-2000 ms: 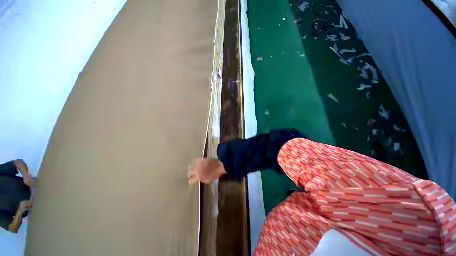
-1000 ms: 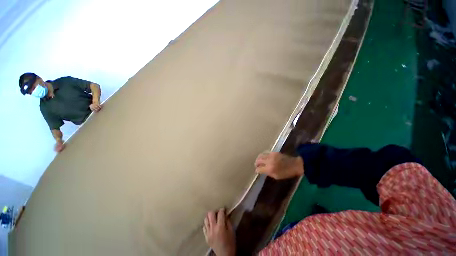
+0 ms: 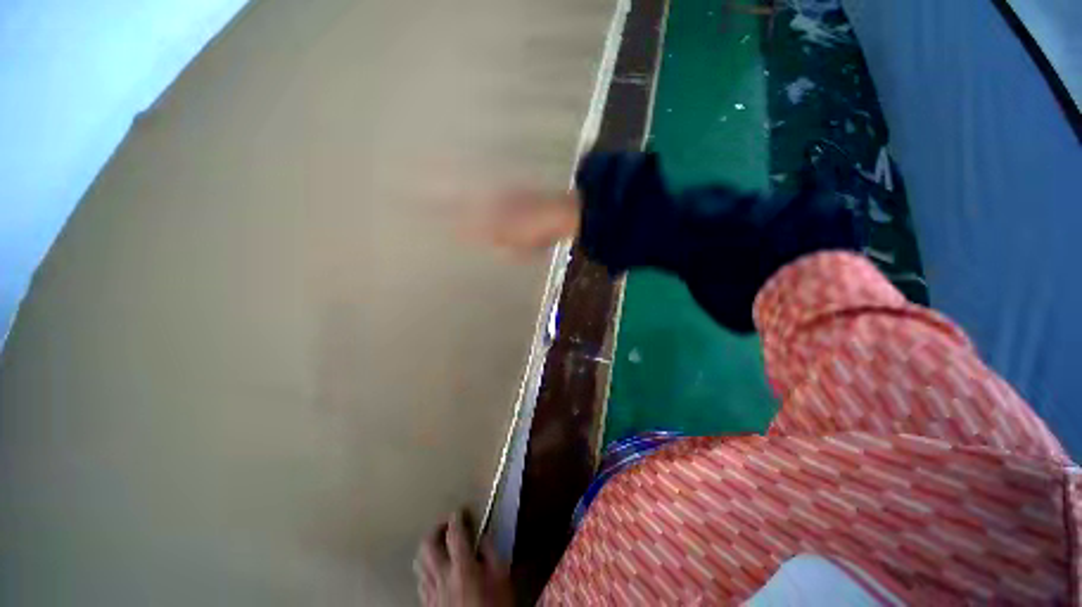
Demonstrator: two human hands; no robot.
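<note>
The tan fabric ply (image 3: 297, 332) covers the table in the head view, with faint soft creases near its upper right. Its thin pale selvedge (image 3: 519, 417) runs along the near side, beside the brown table edge. My right hand (image 3: 519, 222) reaches over this edge above the cloth and is strongly blurred; its fingers seem stretched out and nothing shows in it. My left hand (image 3: 460, 572) is at the bottom edge of the picture, partly cut off, with fingers apart on the cloth by the selvedge. Its thumb is hidden.
The brown wooden table edge (image 3: 581, 338) runs beside the cloth. A green floor (image 3: 700, 320) lies to its right, with scraps (image 3: 878, 178) farther over. Blue-grey cloth (image 3: 973, 237) hangs at the right. A white wall (image 3: 83, 83) is at upper left. No coworker shows.
My view has turned, and the coworker has left it. My right hand has come off the cloth edge and reaches farther over the cloth. My left hand stays low at the edge.
</note>
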